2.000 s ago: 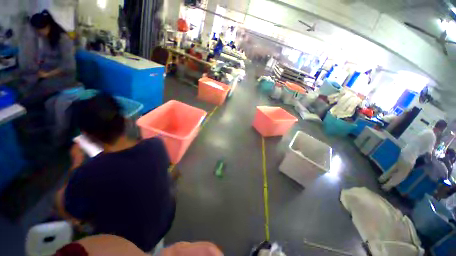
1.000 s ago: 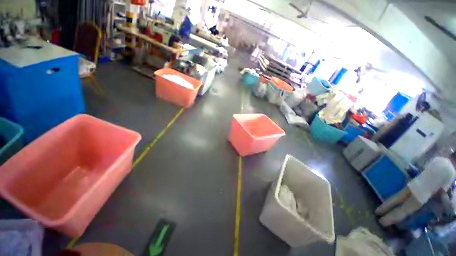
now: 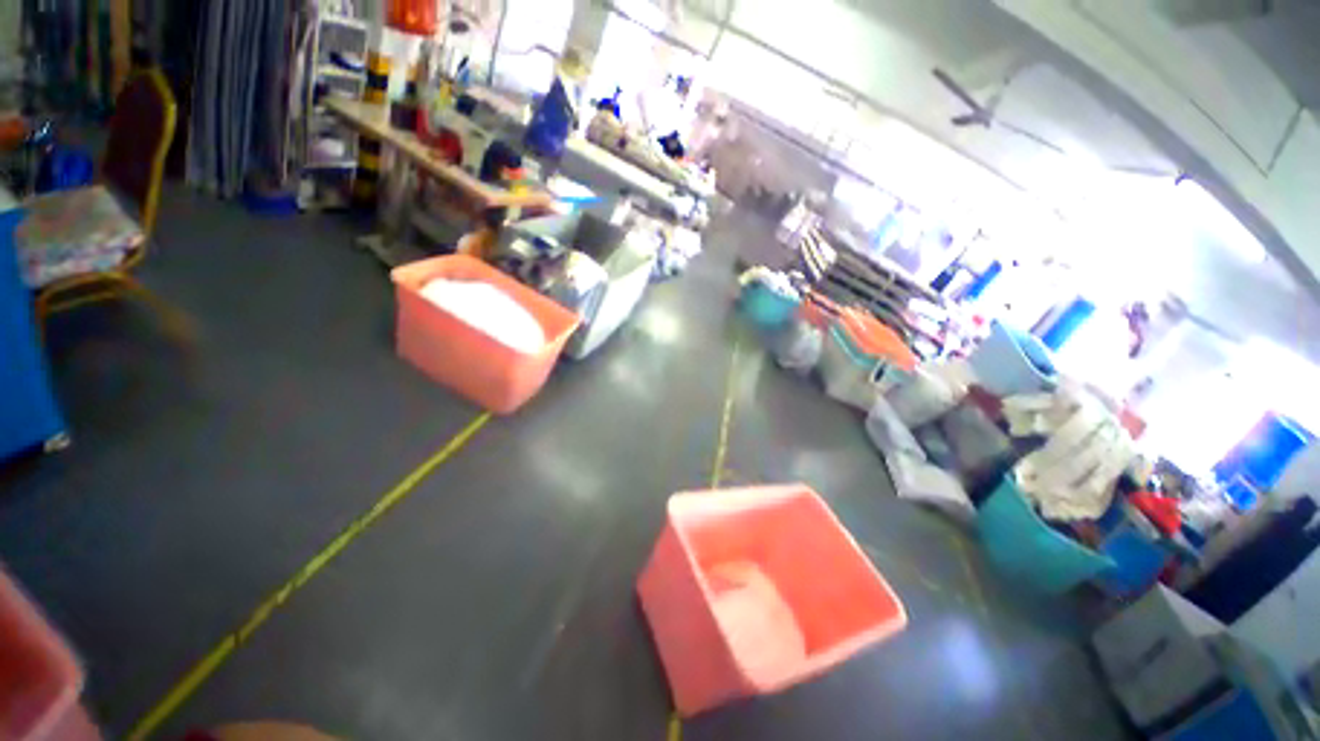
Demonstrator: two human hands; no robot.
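Observation:
Neither of my hands shows clearly. A blurred skin-toned shape [image 3: 261,731] is cut off by the bottom edge at the left, and I cannot tell what it is. Nearest in front of me, a pink bin [image 3: 772,594] stands on the grey floor [image 3: 478,579] near a yellow line, with some pale material inside. Another pink bin [image 3: 32,669] is cut off at the lower left. An orange-pink bin [image 3: 485,336] further ahead on the left holds white material.
A chair [image 3: 133,188] and a blue cabinet [image 3: 22,340] stand at the left. A worktable [image 3: 434,162] is beyond. On the right are a teal tub [image 3: 1035,539] heaped with cloth, grey sacks [image 3: 919,460] and boxes [image 3: 1158,659]. Yellow lines [image 3: 311,565] run along the floor.
The view has moved forward along the aisle. The pink bins look nearer. The person in dark clothes, the white bin and the green floor arrow have left the view.

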